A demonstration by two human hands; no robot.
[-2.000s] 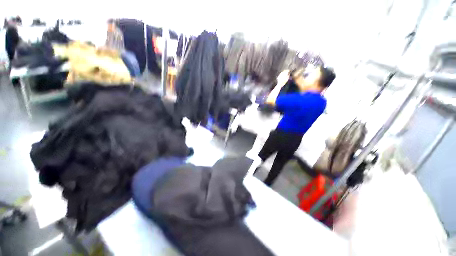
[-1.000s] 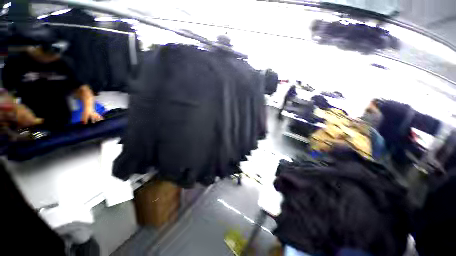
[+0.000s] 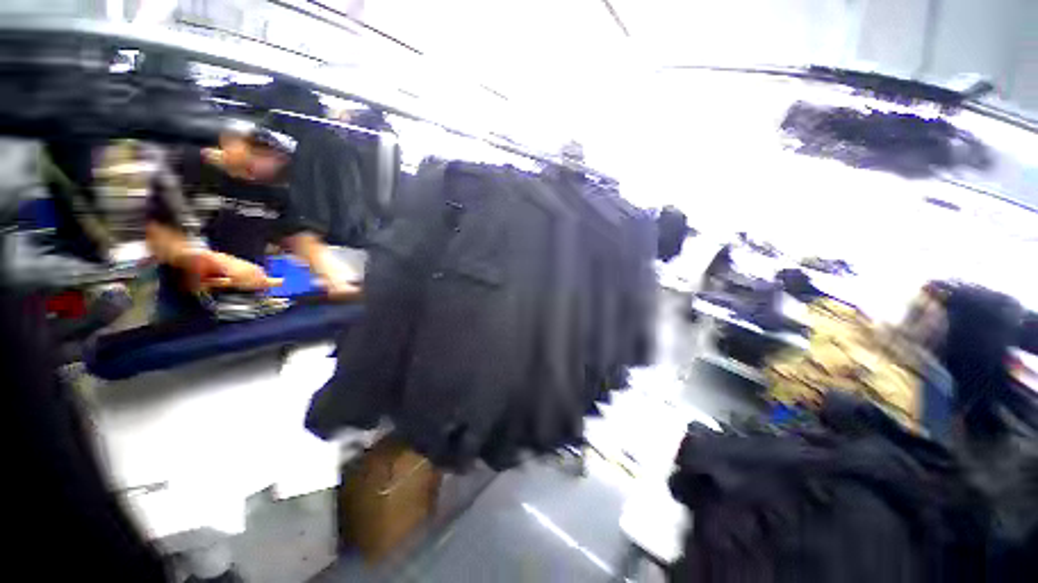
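A dense row of dark garments (image 3: 501,308) hangs from a rail in the middle of the view, sleeves and hems hanging down. The nearest one faces me, blurred by motion. A large crumpled black pile (image 3: 808,501) lies at the lower right. A dark blurred shape (image 3: 57,456) fills the left edge; I cannot tell whether it is a garment or part of me. Neither my left hand nor my right hand can be seen.
Another worker in black (image 3: 233,216) leans over a long navy padded board (image 3: 216,345) at the left. A cardboard box (image 3: 389,495) stands on the floor under the garments. Tan cloth (image 3: 848,359) lies behind the black pile.
The view has swung from the board and the worker in blue to the hanging row. In the last second, the row, other worker and pile have shifted right and down in view.
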